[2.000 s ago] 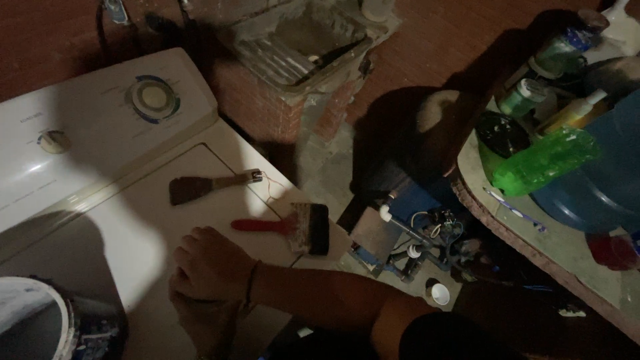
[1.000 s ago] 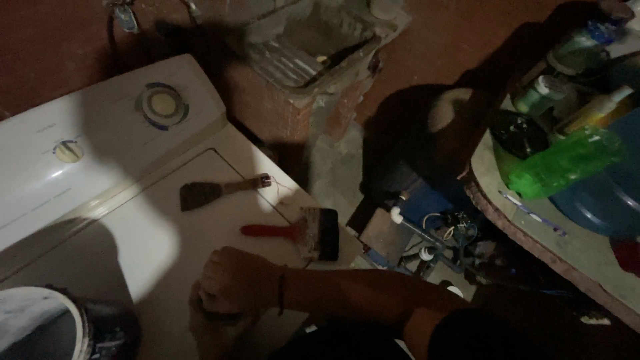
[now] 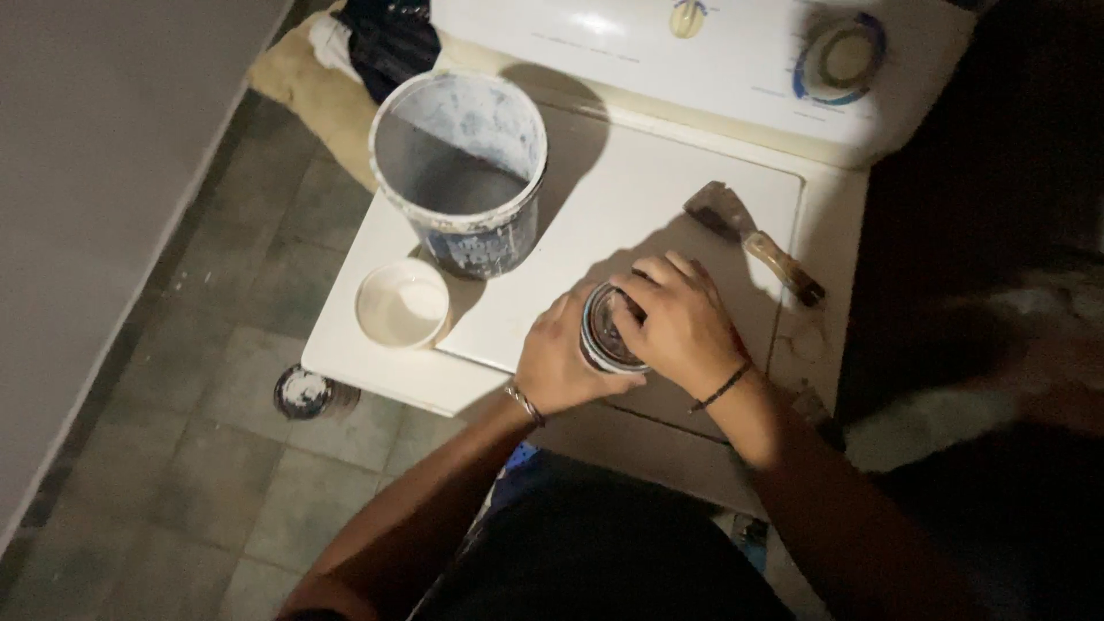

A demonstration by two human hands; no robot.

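Observation:
A small round can (image 3: 614, 328) with a dark top is between my hands over the white washing machine lid. My left hand (image 3: 561, 354) wraps around the can's left and near side. The fingers of my right hand (image 3: 677, 319) rest on its top and rim; whether they grip the lid cannot be told. A putty knife with a wooden handle (image 3: 780, 266) lies on the machine to the right of my hands. Left of them stand a paint-stained bucket (image 3: 509, 241) and a small white plastic tub (image 3: 403, 304).
The control panel (image 3: 595, 39) of the washing machine runs along the back. Another paint-marked can (image 3: 304, 393) stands on the tiled floor (image 3: 198, 466) at left. Cloth (image 3: 302, 86) lies behind the bucket, and a wall rises at far left.
The view has swung far to the left, bringing the white tub and floor into sight. The red-handled brush seen earlier on the machine is out of sight. Both hands are now plainly on the can.

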